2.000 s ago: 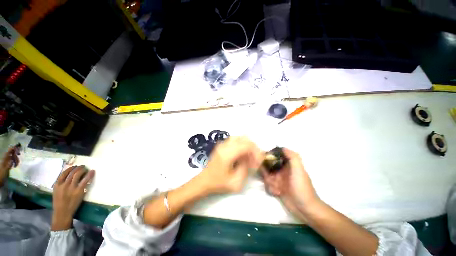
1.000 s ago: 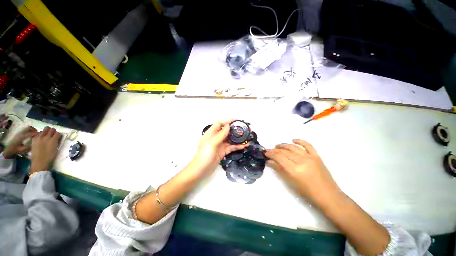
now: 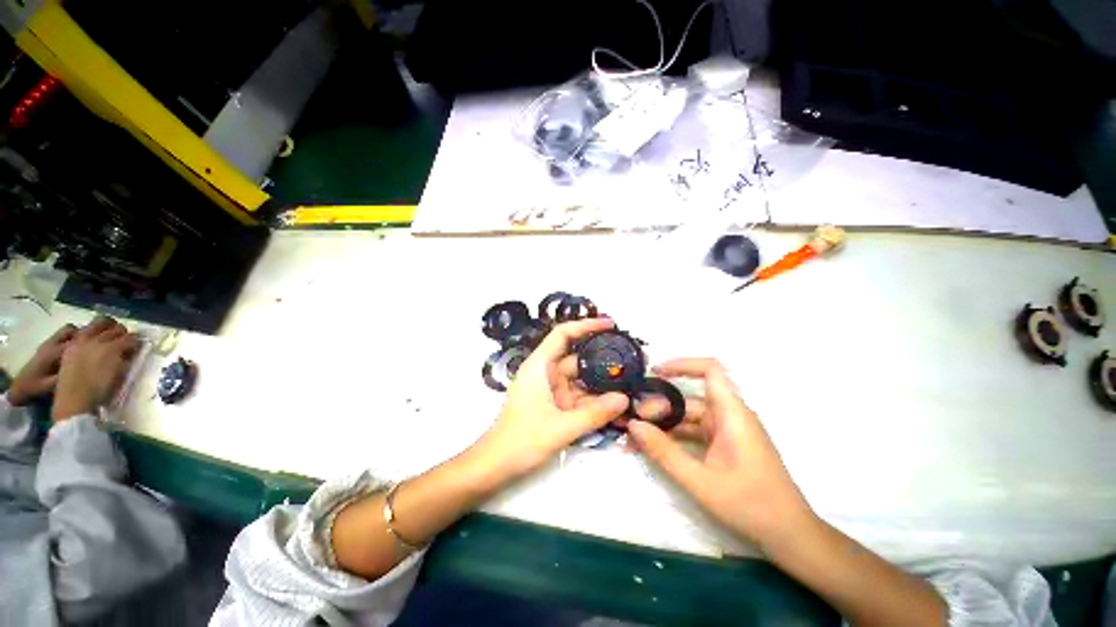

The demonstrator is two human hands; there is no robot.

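My left hand holds a round black housing with its dark face and a small orange-red spot showing. My right hand holds a flat black ring by its edge, just right of and below the housing; my left thumb tip is close to the ring. A heap of black rings lies on the bench behind and under my hands, partly hidden by them.
Three housings with tan rings lie far right. An orange-handled tool and a dark disc lie behind my hands. A clear bag sits on the white board. Another person's hands and a housing are at left.
My right hand has lifted a black ring from the heap and brought it beside the housing. My left hand has moved slightly right and down with the housing. Three tan-ringed housings now show at right.
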